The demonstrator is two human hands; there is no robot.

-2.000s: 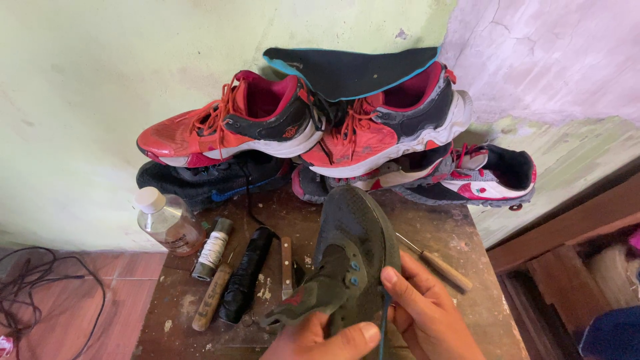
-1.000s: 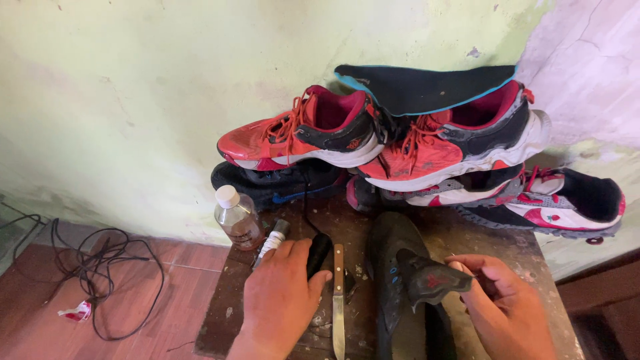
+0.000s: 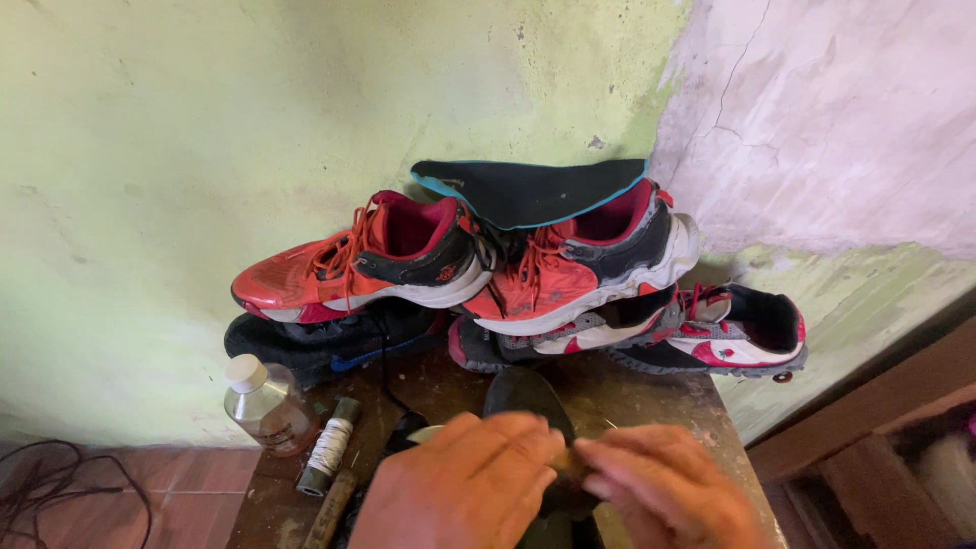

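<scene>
My left hand (image 3: 465, 480) and my right hand (image 3: 671, 484) are close together over a dark shoe (image 3: 526, 393), whose toe points to the wall. A small blurred brownish thing (image 3: 566, 461) shows between their fingertips; which hand grips it is unclear. A pale, blade-like tip (image 3: 425, 434) juts out at the left of my left hand, the rest hidden. To the left stand a clear plastic bottle (image 3: 271, 412) with a white cap, a dark spool of white thread (image 3: 329, 450) and a worn wooden handle (image 3: 333, 511). A black object (image 3: 406, 433) lies partly under my left hand.
At the back of the wooden table (image 3: 724, 427), a red shoe (image 3: 305, 274) and another red shoe (image 3: 549, 282) rest on a black shoe (image 3: 343, 343) and grey-white shoes (image 3: 740, 335). A black insole (image 3: 534, 191) lies on top. Cable (image 3: 69, 488) coils on the tiled floor, left.
My left hand has moved right, from beside the spool to over the dark shoe. My right hand has let go of the shoe's tongue. The wooden-handled knife no longer lies plainly visible on the table.
</scene>
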